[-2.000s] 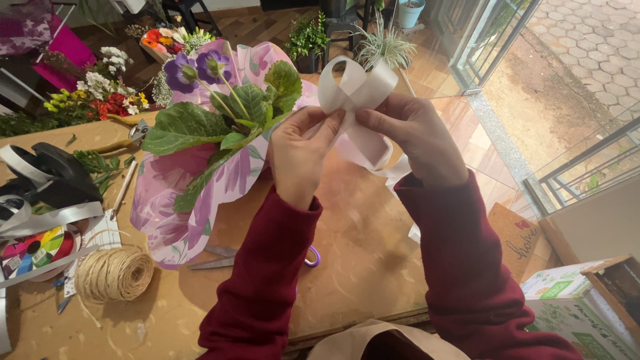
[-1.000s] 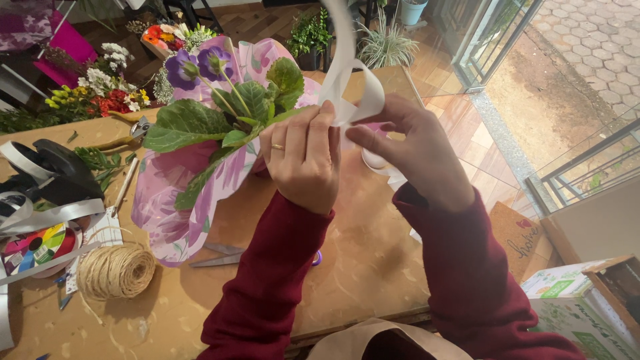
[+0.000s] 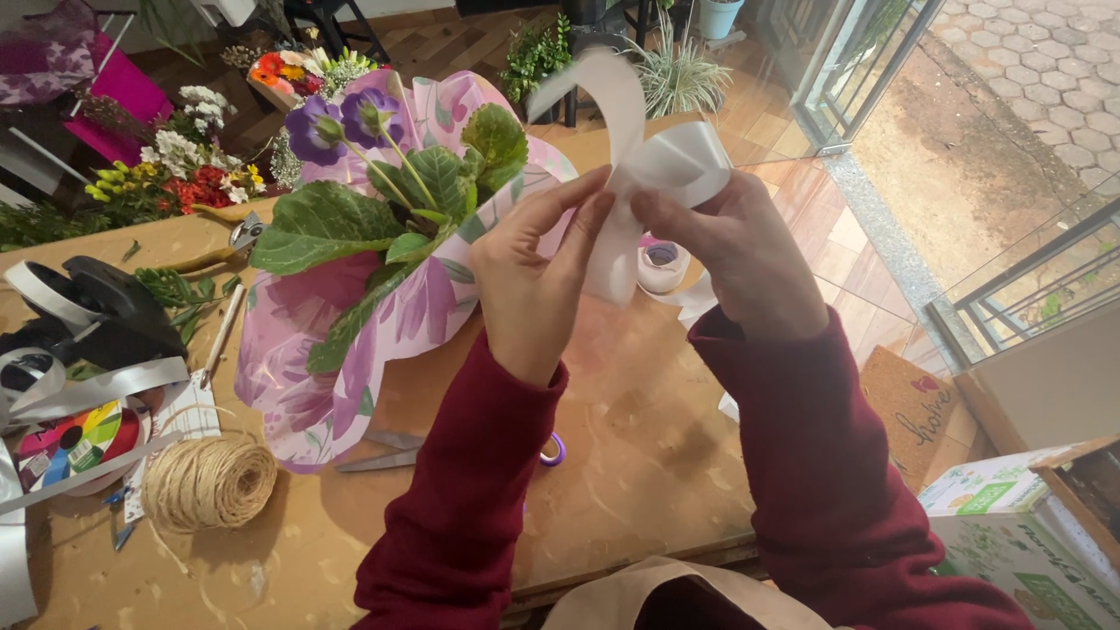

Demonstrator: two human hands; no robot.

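Observation:
Looped white satin ribbon (image 3: 678, 162) is held up over the table between my two hands. The thumb and fingers of my left hand (image 3: 547, 262) pinch its left side, where one length curves up and another hangs down. My right hand (image 3: 739, 241) grips the base of the loop on the right. Just left of my hands, a potted-type plant with purple flowers (image 3: 319, 131) and broad green leaves (image 3: 328, 227) stands in pink floral wrapping (image 3: 394, 324); its base is hidden. A ribbon roll (image 3: 662, 265) lies behind my hands.
Scissors (image 3: 381, 453) lie partly under my left sleeve. A twine ball (image 3: 210, 481), a black tape dispenser (image 3: 122, 311), ribbon spools (image 3: 83, 442) and pruning shears (image 3: 245, 234) are on the left of the wooden table (image 3: 630, 490). Cut flowers (image 3: 201, 188) stand behind; a box (image 3: 1024, 542) is at lower right.
Both hands still hold the ribbon. My left hand has turned from its back-up pose to a fingertip pinch, and the ribbon forms a wider loop on the right than a second ago.

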